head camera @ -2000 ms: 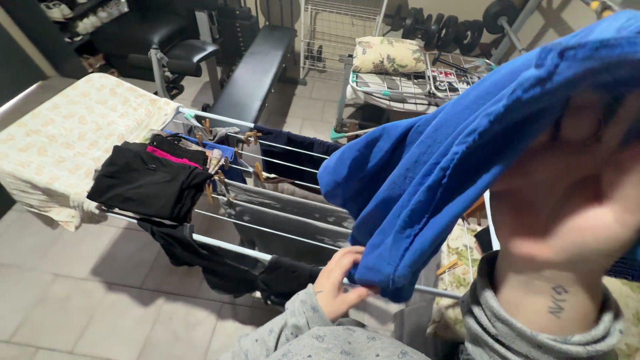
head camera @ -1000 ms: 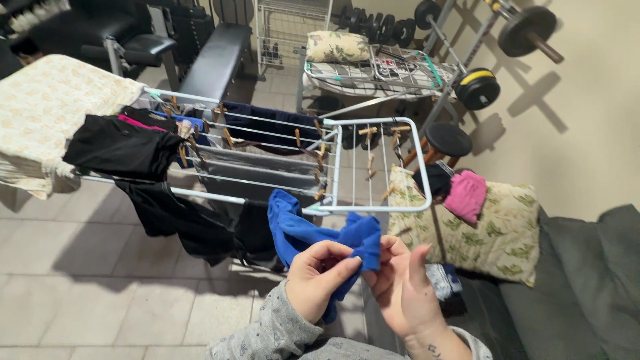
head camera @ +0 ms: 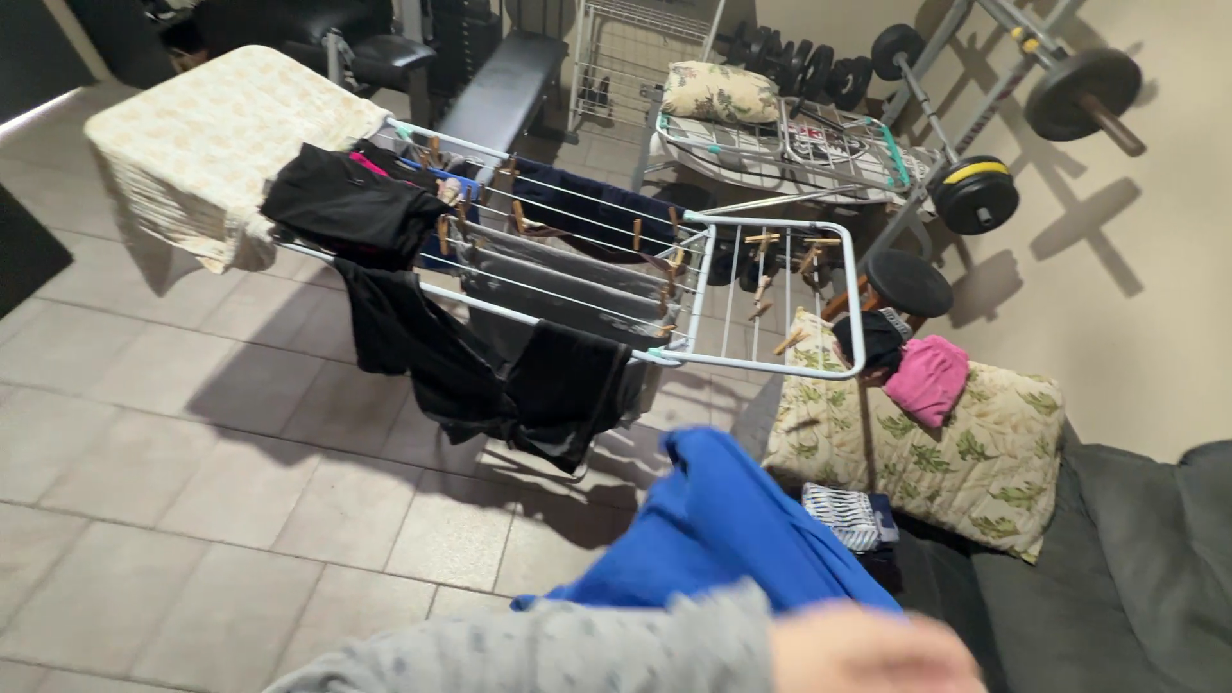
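A blue cloth garment (head camera: pixel 722 529) hangs in folds at the lower middle, just beyond my left forearm in its grey patterned sleeve. My left hand (head camera: pixel 871 647) is blurred at the bottom edge, over the lower right part of the garment; its fingers are too unclear to show whether they grip it. My right hand is out of view. Beyond the garment stands a white folding drying rack (head camera: pixel 770 368). Black trousers (head camera: pixel 568 385) drape over its near rail, folded black clothes (head camera: pixel 356 212) lie at its left end, and grey cloth (head camera: pixel 568 279) hangs between its wires with wooden clothespins.
A cloth-covered stack (head camera: pixel 231 125) adjoins the rack's left end. At right, a dark grey sofa (head camera: pixel 1136 539) holds a leaf-patterned cushion (head camera: pixel 1001 452), a pink cloth (head camera: pixel 929 380) and folded striped cloth (head camera: pixel 839 515). A round stool (head camera: pixel 908 281), weight bench (head camera: pixel 505 87) and barbell plates (head camera: pixel 975 195) stand behind.
One second ago both hands held the blue garment in front of the rack. Now my left forearm reaches across the bottom toward the right, and my right hand has left the view.
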